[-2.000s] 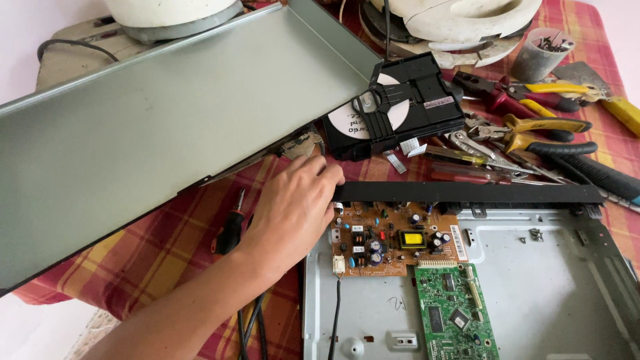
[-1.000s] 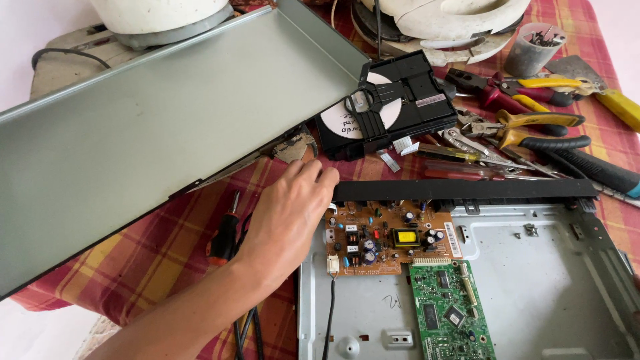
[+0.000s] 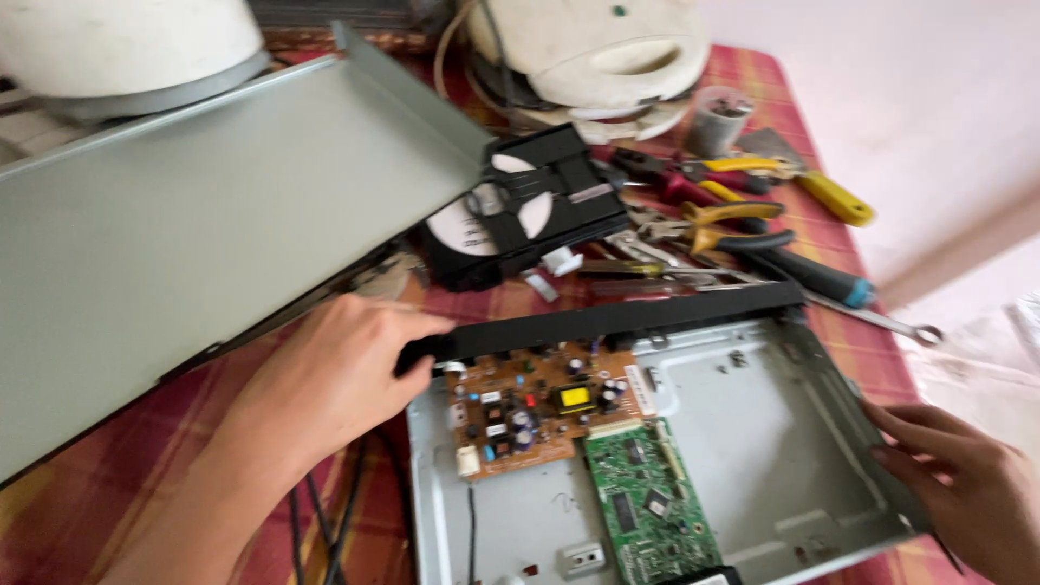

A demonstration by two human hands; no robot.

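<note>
My left hand (image 3: 349, 366) grips the left end of the black front panel (image 3: 626, 315) of an opened disc player chassis, thumb and fingers around its corner. My right hand (image 3: 959, 479) holds the right side wall of the metal chassis (image 3: 723, 455). Inside the chassis are a brown power circuit board (image 3: 544, 406) with a yellow transformer and a green circuit board (image 3: 650, 504) below it. A black cable runs down from the white connector. Behind the panel lies a black disc drive (image 3: 528, 207) with a white disc in it.
A large metal cover (image 3: 244, 203) lies tilted at the left. Pliers (image 3: 731, 223), screwdrivers (image 3: 626, 268), a wrench (image 3: 877, 319) and a scraper (image 3: 837, 195) lie behind the chassis. A cup of screws (image 3: 719, 122) and a white appliance (image 3: 601, 57) stand farther back.
My right hand has come into view and taken hold of the chassis' right side. The chassis and its panel now sit at more of a tilt. The view has shifted.
</note>
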